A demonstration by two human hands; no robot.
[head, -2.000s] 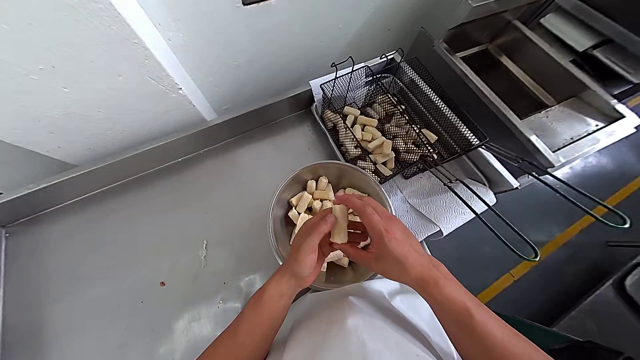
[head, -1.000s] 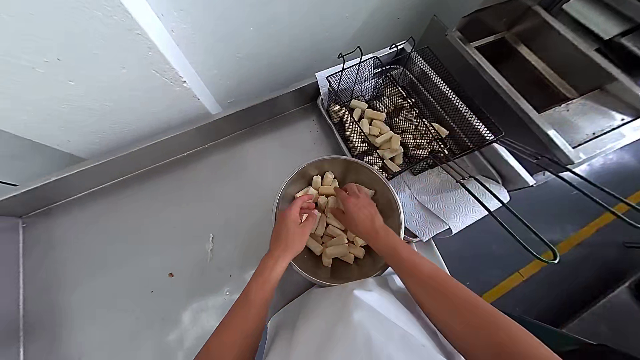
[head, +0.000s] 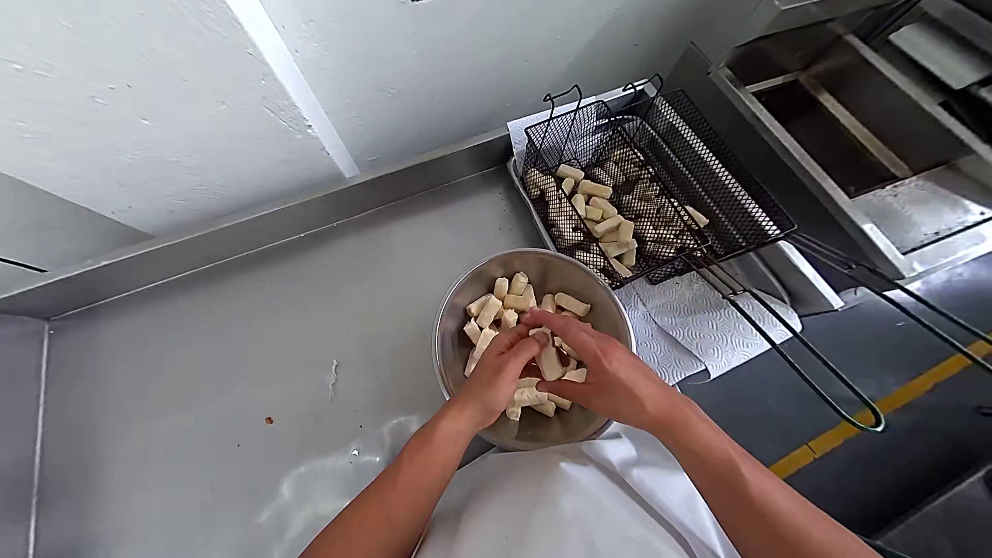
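A round stainless steel bowl [head: 452,310] stands at the counter's front edge, against a white apron. Pale, stick-shaped food pieces [head: 488,311], perhaps cassava, lie in it. Over the bowl my left hand [head: 504,372] and my right hand [head: 604,368] are cupped towards each other, with a pale piece [head: 550,360] held between them. Behind the bowl to the right, a black wire-mesh fryer basket [head: 570,139] holds similar pale pieces [head: 604,209]. Part of the bowl's contents is hidden under my hands.
A second mesh basket [head: 721,170] sits beside the first, both above a paper-lined tray; their long handles [head: 821,380] reach out over the floor. White paper towels [head: 682,325] lie right of the bowl. Fryer wells [head: 845,139] are at the right. The metal counter [head: 217,349] has small crumbs.
One second ago both hands were down among the pieces in the bowl. Now they are raised and closer together, with a piece between them.
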